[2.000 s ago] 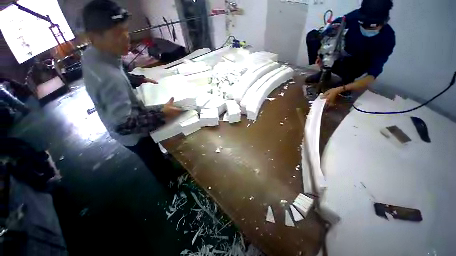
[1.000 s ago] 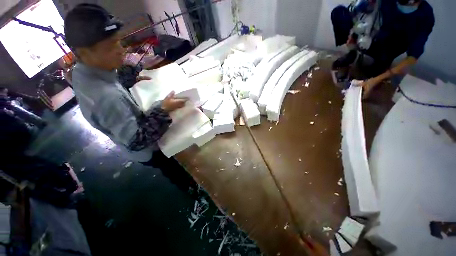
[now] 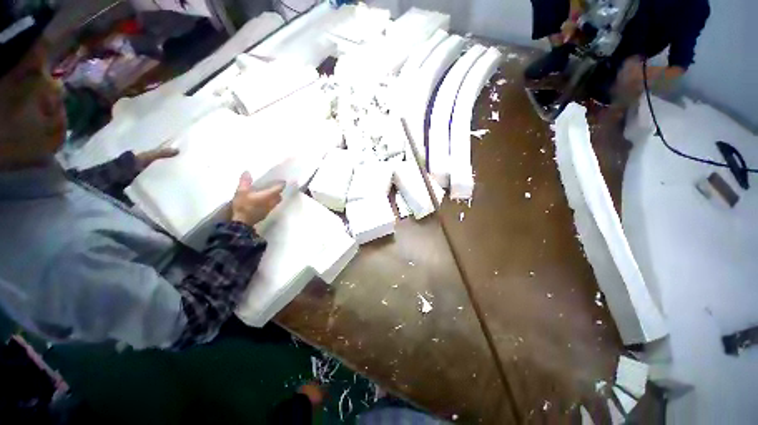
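Note:
A long, thin brown stick (image 3: pixel 470 286) lies across the brown table; its far tip is among small white cut blocks (image 3: pixel 370 203). Its near end leaves the bottom edge, and what holds it there is hidden. My right hand is out of the picture. What looks like my left hand (image 3: pixel 312 392) shows small and blurred at the bottom edge, beside a dark sleeve, low by the table's near edge; its grip cannot be told. Curved white bundles (image 3: pixel 465 108) lie side by side beyond the blocks, with dark lines along them.
At left, a person in grey (image 3: pixel 91 249) has both hands at large white stacks (image 3: pixel 287 249). A long curved bundle (image 3: pixel 602 224) lies right of the stick. Behind it, another person (image 3: pixel 665 33) crouches at the cutting machine (image 3: pixel 602 25). A thick white lay (image 3: pixel 698 249) fills the right.
The view has shifted toward the left person and the stacks. The stick, absent two seconds ago, still reaches the blocks; the blurred hand at its near end has left view. The crouching person's hand has left the long bundle.

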